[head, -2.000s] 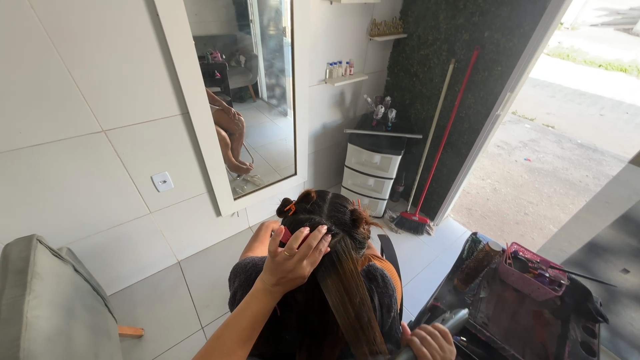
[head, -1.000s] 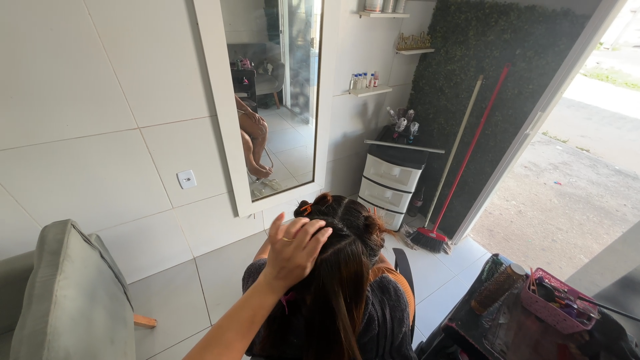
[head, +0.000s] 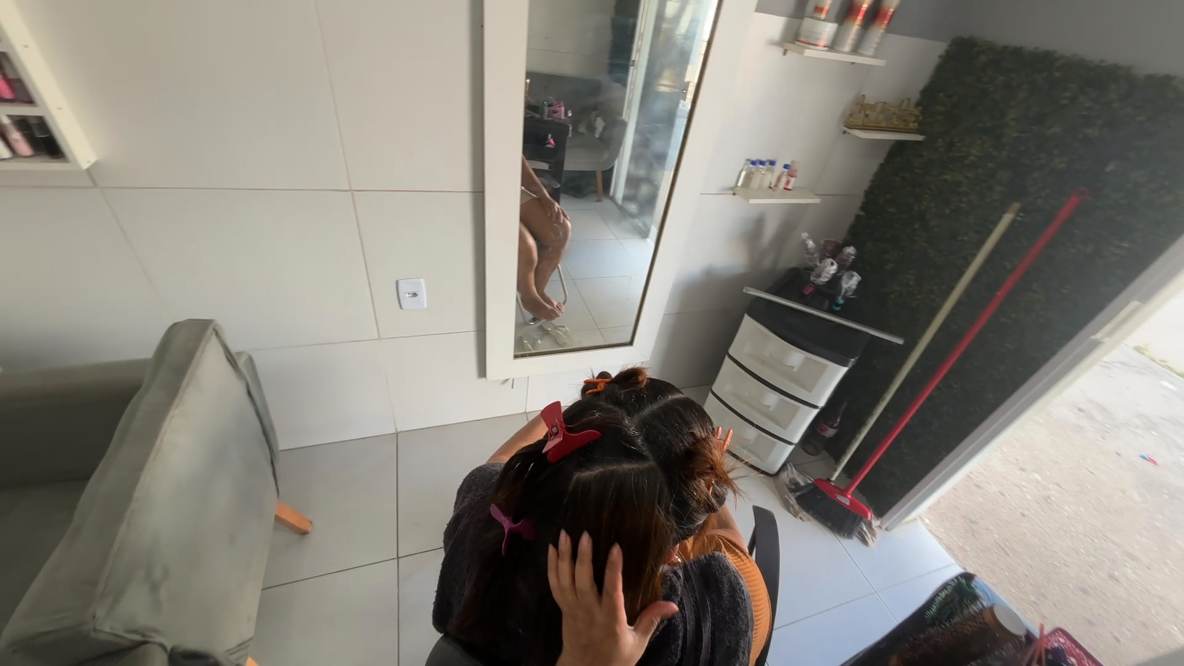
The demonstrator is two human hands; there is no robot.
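Observation:
My left hand lies spread against the loose dark hair at the back of a seated person's head, its fingers apart. A red hair clip holds hair near the upper left of the head, and a purple clip sits lower on the left side. Hair in the other sections is twisted up, with an orange clip at the front and another orange clip at the right. A dark towel covers the person's shoulders. My right hand is out of view.
A grey armchair stands at the left. Ahead are a wall mirror and a drawer unit. A broom leans at the right beside the open doorway. At the lower right is a trolley with a brush and a pink basket.
My left hand has moved from the top of the head down to the back, and the red clip now shows fully. My right hand, seen earlier on a dark handle, has left the view.

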